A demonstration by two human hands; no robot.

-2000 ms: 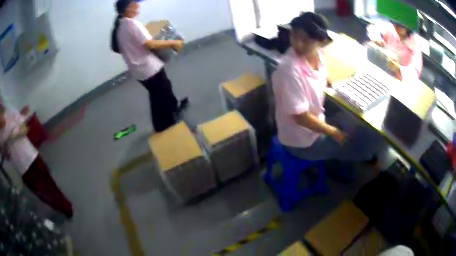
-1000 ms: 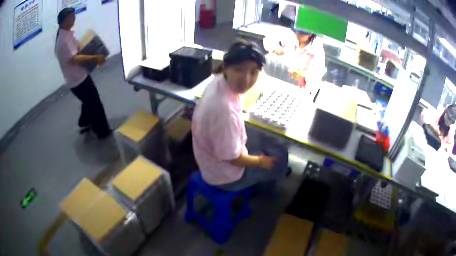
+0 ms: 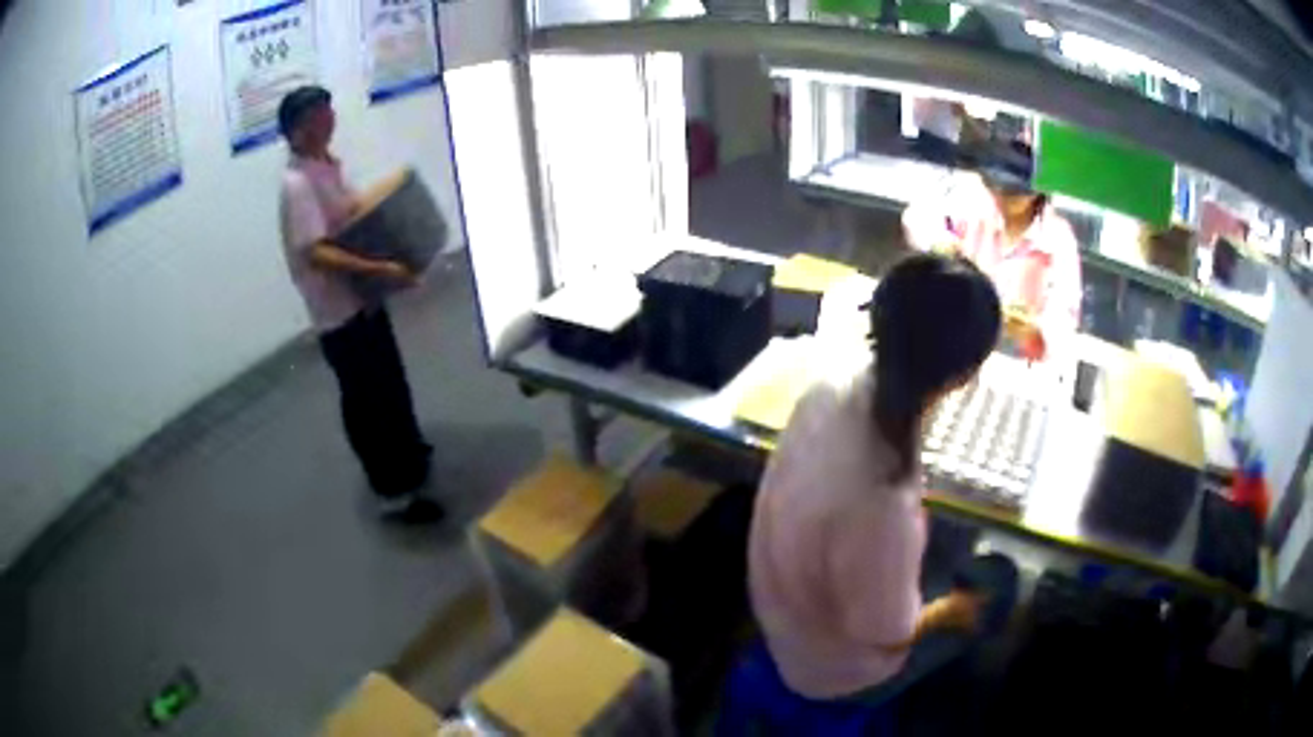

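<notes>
Neither of my hands can be made out for certain; a small pale blurred patch at the bottom edge is too unclear to name. Nearest in front stand tan-topped tray stacks with grey sides: one [image 3: 565, 674] at the bottom centre, one [image 3: 377, 708] cut off by the bottom edge, and one [image 3: 550, 511] farther back. A white tray [image 3: 985, 439] with rows of pockets lies on the bench before a seated person in pink. A tan-topped stack [image 3: 1148, 461] stands to its right.
The seated person [image 3: 842, 533] is close on the right, on a blue stool. A standing person [image 3: 346, 288] holds a tan-topped stack at the left. A black tray stack [image 3: 706, 320] stands on the white bench [image 3: 619, 380]. Another person [image 3: 1008, 259] is across the bench.
The view has swung and moved toward the bench. The seated person has turned from facing me to the bench. The standing person has turned, still holding the stack.
</notes>
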